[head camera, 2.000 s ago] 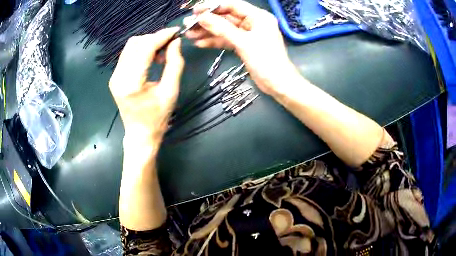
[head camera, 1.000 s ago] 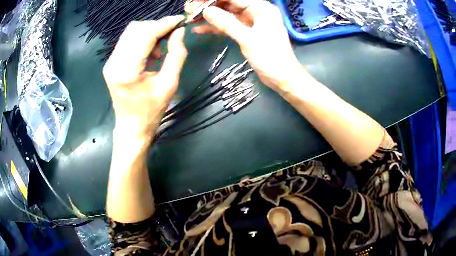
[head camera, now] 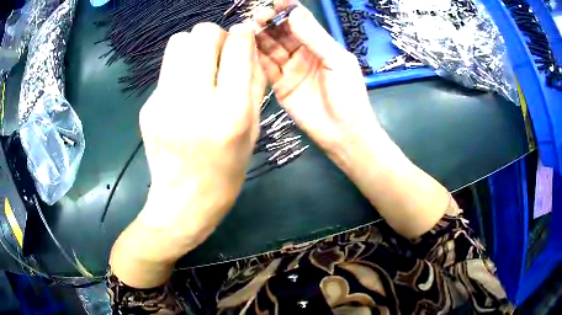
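Observation:
My right hand (head camera: pixel 326 92) is palm-up at the top centre, thumb and fingers closed on a silver metal connector (head camera: pixel 278 18) with a dark part. My left hand (head camera: pixel 203 117) is beside it, back of the hand to the camera, its fingertips at the connector's near end. What the left fingertips pinch is mostly hidden; a thin dark cable (head camera: pixel 121 178) comes out below that hand at left. Finished leads (head camera: pixel 285 138) with silver plugs lie on the green mat under and between the hands, partly covered. The black cable pile (head camera: pixel 154 43) lies behind the left hand.
A blue parts tray (head camera: pixel 400 75) at upper right holds black sleeves (head camera: pixel 355 37), loose silver connectors and a clear bag of connectors (head camera: pixel 456 46). A long clear plastic bag (head camera: pixel 46 86) lies at left. Blue bins (head camera: pixel 524 203) stand at the right edge. A black box with a yellow label (head camera: pixel 13 221) is at lower left.
My left hand has turned over, back to the camera, and moved right against my right hand. My right palm has opened towards the camera. The view has shifted, showing more of the tray.

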